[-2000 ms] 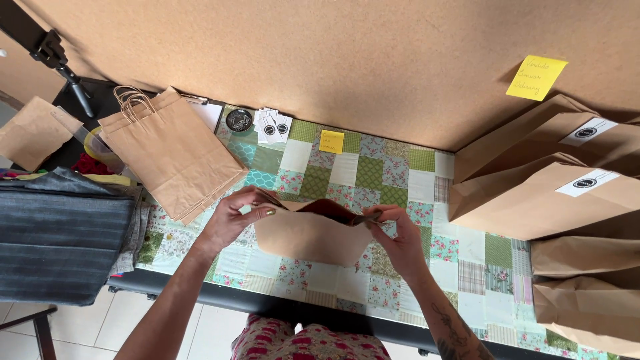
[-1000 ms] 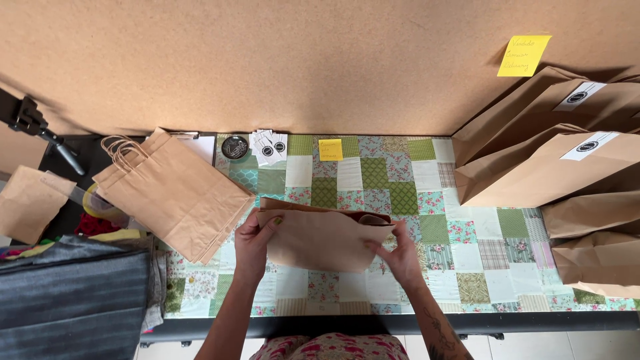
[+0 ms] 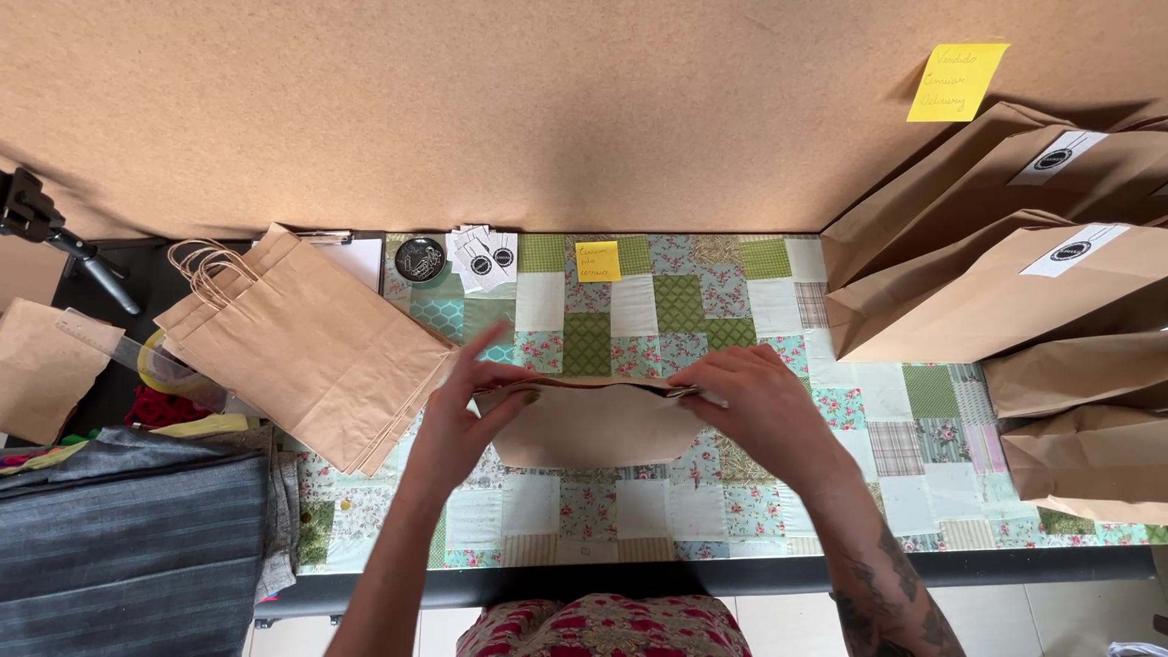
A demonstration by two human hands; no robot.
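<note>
A brown kraft paper bag [image 3: 598, 429] is held upright over the patchwork cloth [image 3: 639, 506], its top edges nearly together. My left hand [image 3: 474, 397] pinches the left top corner, with the index finger raised and blurred. At the right top corner, my right hand [image 3: 748, 401] grips the paper between thumb and fingers. Just beyond the bag lie a yellow sticky note [image 3: 598, 262], a stack of white tags [image 3: 484, 260] with round black emblems, and a round black dish [image 3: 421, 259] of small metal clips or pins.
Flat kraft bags with twisted handles [image 3: 319, 347] lie at left, near a clear ruler [image 3: 119, 351], folded dark fabric [image 3: 128, 547] and a black clamp stand [image 3: 73, 242]. Several paper bags [image 3: 985, 301] stand at right. A brown board [image 3: 547, 109] rises behind, bearing another yellow note [image 3: 958, 82].
The bag's top was spread apart two seconds ago; its edges are now nearly together. One second ago the bag's broad face showed more. My left index finger has lifted off the paper.
</note>
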